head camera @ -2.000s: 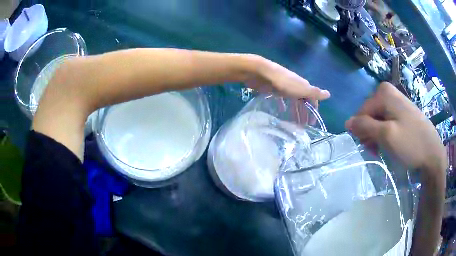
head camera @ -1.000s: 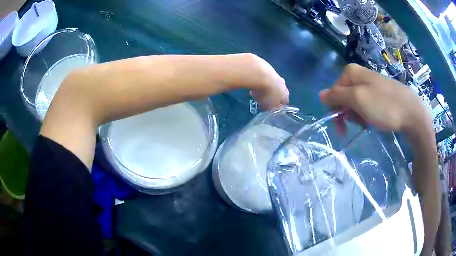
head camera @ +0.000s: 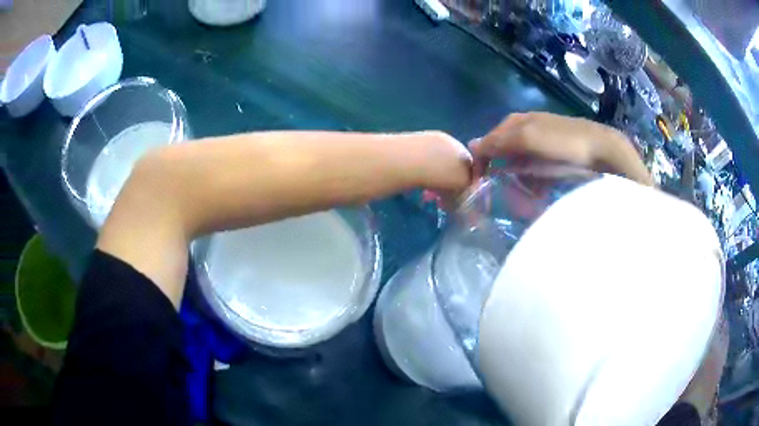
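Note:
A clear-walled tank with a white lower body (head camera: 607, 291) is tipped steeply over a second tank (head camera: 420, 324) on the bench, its white underside towards me. My right hand (head camera: 558, 141) holds the tipped tank near its clear rim; its fingers are partly hidden and blurred. My left hand (head camera: 449, 170) is closed at the far rim of the standing tank, where the two rims meet; its fingertips are hidden. A third tank (head camera: 287, 270) stands upright to the left, partly behind my left forearm. No stream of liquid can be made out.
Another clear tank (head camera: 125, 154) and small white bowls (head camera: 83, 68) stand at the left. A blue cloth (head camera: 204, 354) lies at the near edge, and a green bucket (head camera: 46, 291) is below left. Parts clutter (head camera: 612, 50) lines the back right. A white object (head camera: 225, 8) is at the top edge.
The right-hand tank has been tipped much further over the standing tank, turning its white underside towards me. My right hand has moved left, close to my left hand. The view has shifted slightly.

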